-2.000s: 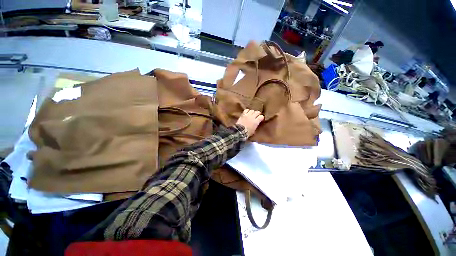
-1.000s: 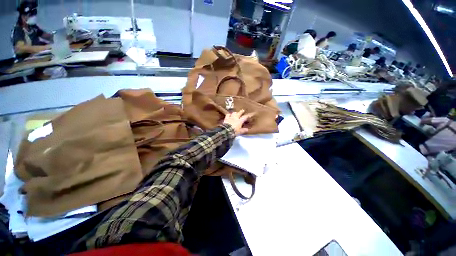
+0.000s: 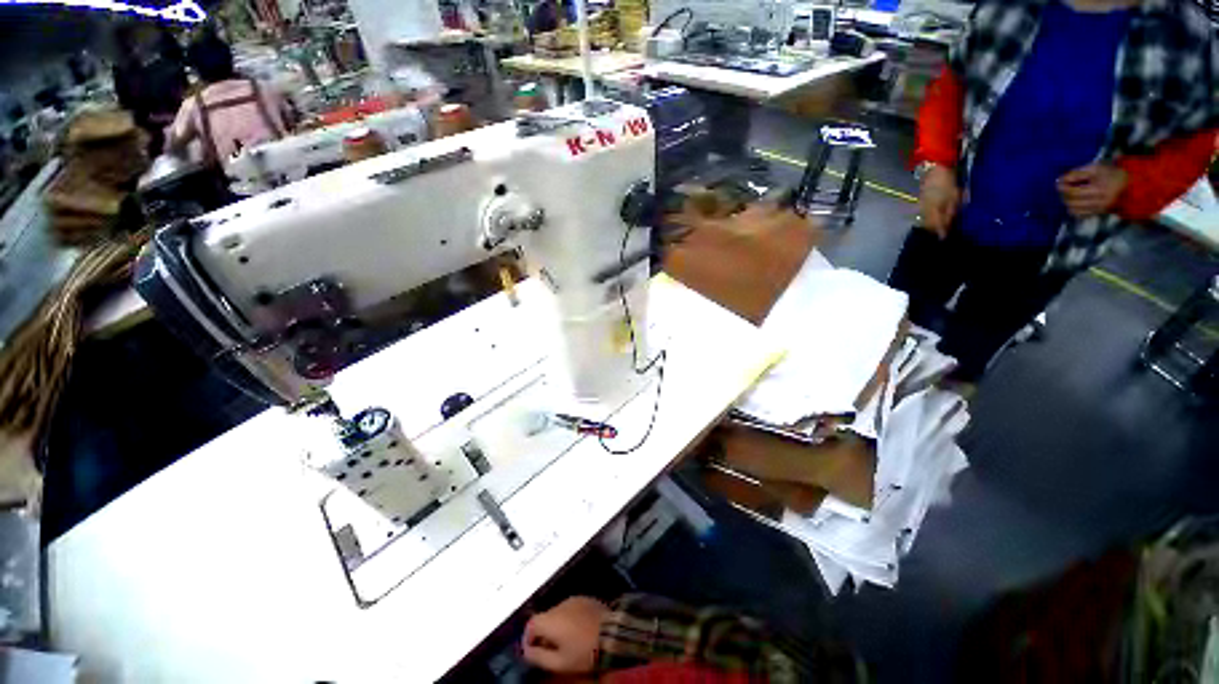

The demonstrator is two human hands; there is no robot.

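One hand, which looks like my right hand, is low in the view at the table's front edge, with a plaid sleeve running right. Its fingers are curled; whether they hold anything is unclear. My left hand is not in view. Nearest in front stands a white industrial sewing machine. Its post bed, with a round metal part on top, rises from the slide plate under the machine head. Small red and black thread snips lie right of the post, beside a thin black cable.
White sheets and brown pieces are piled right of the machine table. A person in a checked shirt stands beyond the pile. Brown strips lie at far left. Stools and another worker are further back.
The view has swung from the brown bags to the sewing machine and the sheet pile. The hand that lay on the bags is gone from there; a hand now shows at the bottom.
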